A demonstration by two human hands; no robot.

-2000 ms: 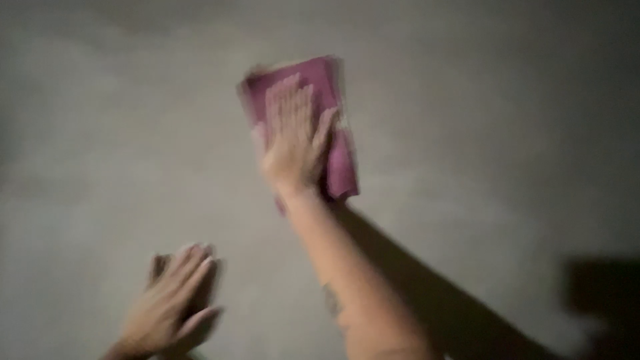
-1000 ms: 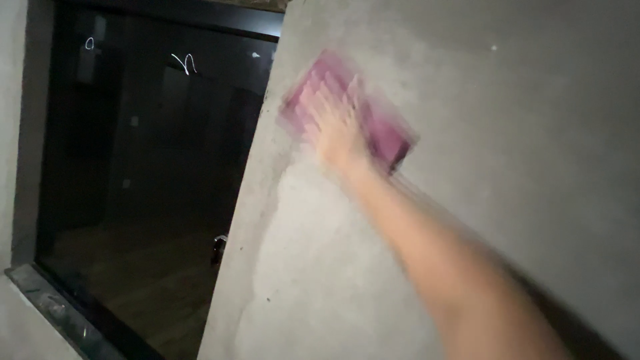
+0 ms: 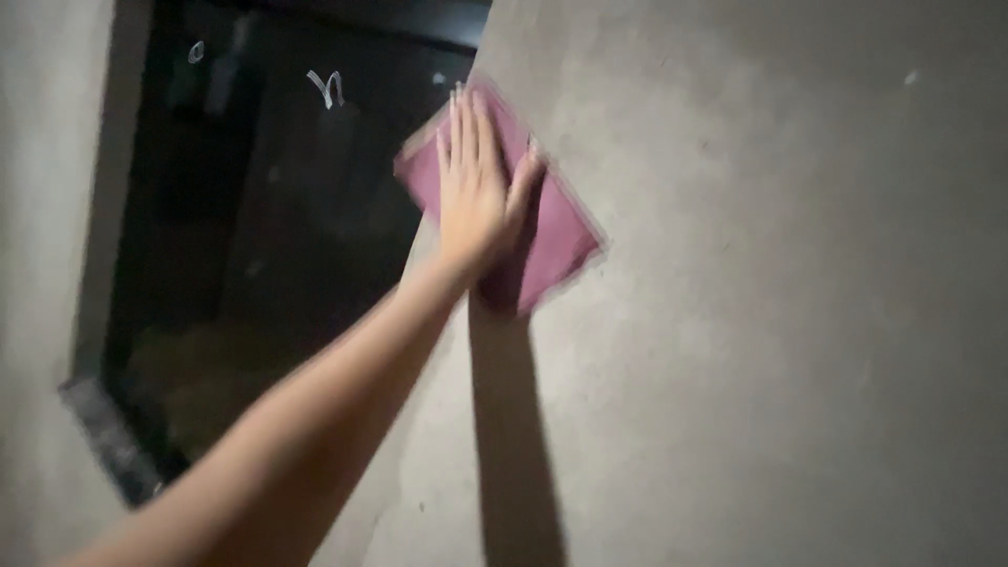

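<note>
My left hand lies flat on a pink rectangular sheet, with the fingers pointing up and the thumb out to the right. Whether the sheet is cloth or abrasive paper cannot be told. It is tilted against a grey plastered wall, and its upper left corner reaches over the edge of a dark window opening. My forearm comes in from the lower left and casts a long shadow down the wall below the sheet. My right hand is out of view.
White marks show on the dark glass at the upper left. A dark sill runs along the lower left of the opening. Beyond it, at the far left, stands a pale wall strip.
The arm at the pink sheet now enters from the lower left; one second ago it came from the lower right. The sheet now overlaps the window edge. The view has shifted since two seconds ago.
</note>
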